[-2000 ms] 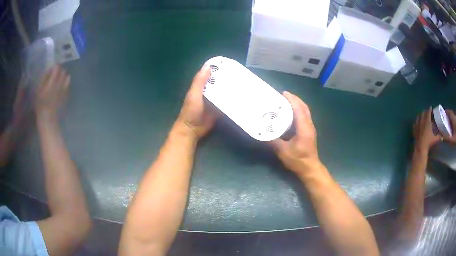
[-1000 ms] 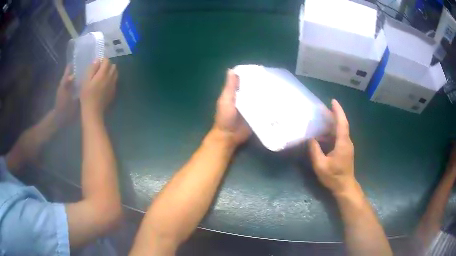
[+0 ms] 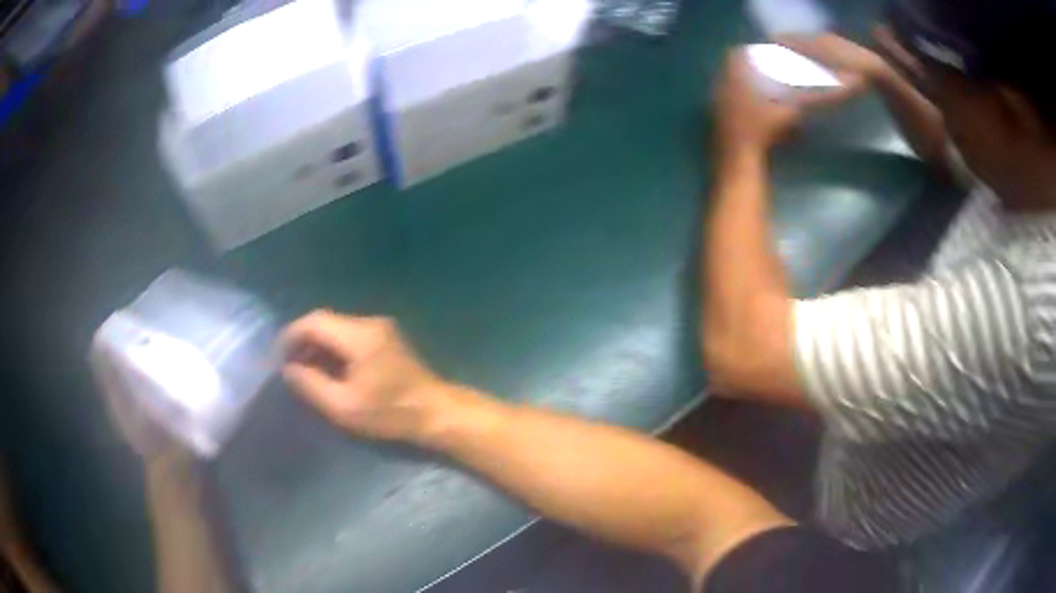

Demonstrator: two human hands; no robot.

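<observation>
The appliance unit (image 3: pixel 191 353), white with a frosted translucent side, is blurred and tilted at the left of the view above the green mat. My left hand (image 3: pixel 130 400) holds it from its lower left side; most of the fingers are hidden or blurred. My right hand (image 3: pixel 347 368) is just right of the unit, with thumb and fingertips curled close together near its translucent side. Blur hides whether the fingertips touch the unit or pinch something small.
White cartons with a blue side panel (image 3: pixel 272 127) stand at the upper left on the green mat (image 3: pixel 556 232). A person in a striped shirt (image 3: pixel 926 359) at the right holds a white part (image 3: pixel 790 70). Clear crumpled plastic (image 3: pixel 637 14) lies at the top. The bench edge curves below.
The view has swung right, so cartons and my hands appear further left. The unit has tilted to show its translucent side. My right hand's spread fingers have curled in. The right-hand neighbour is now plainly visible.
</observation>
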